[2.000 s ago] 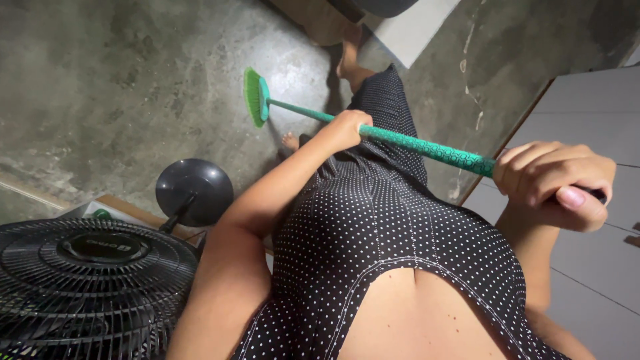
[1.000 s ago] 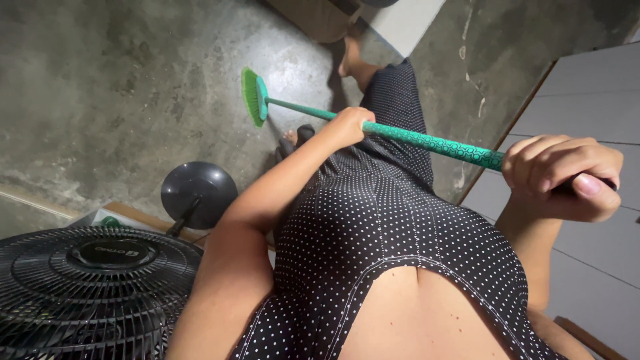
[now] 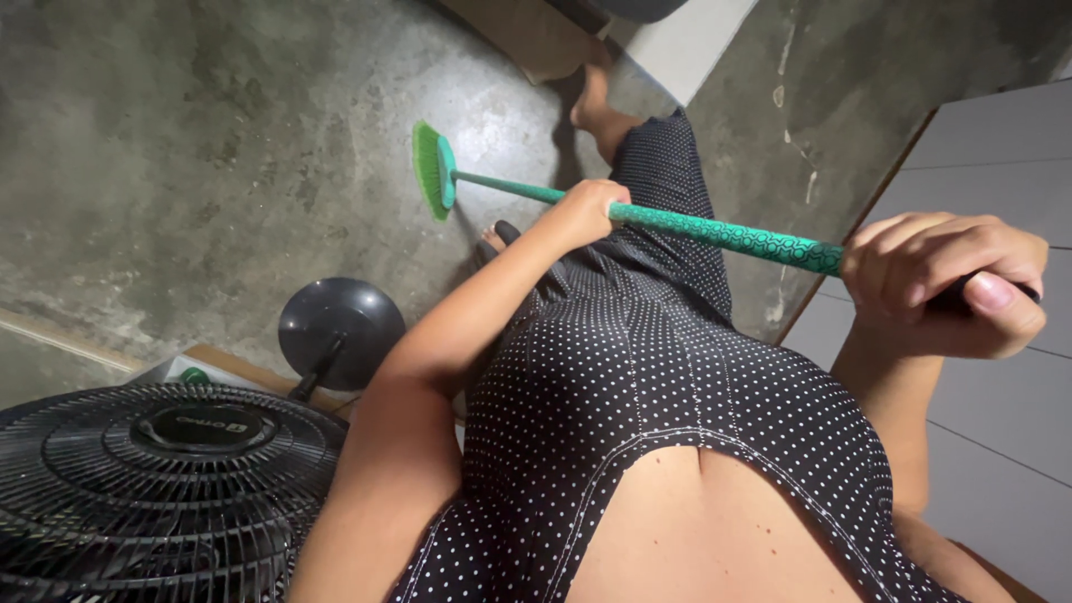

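Observation:
A broom with a green patterned handle [image 3: 729, 234] slants across the view, its light green bristles [image 3: 430, 171] at the far end over the concrete floor. My left hand [image 3: 593, 211] is closed around the middle of the handle. Around the top end, at the right, wraps my right hand [image 3: 946, 280], with the black end cap showing between thumb and fingers. Whether the bristles press on the floor I cannot tell.
A black standing fan [image 3: 201, 494] fills the lower left, with its round base [image 3: 342, 322] beyond it. Grey cabinet fronts [image 3: 997, 126] line the right. Flattened cardboard [image 3: 519, 33] lies at the top, beside a white panel [image 3: 682, 50].

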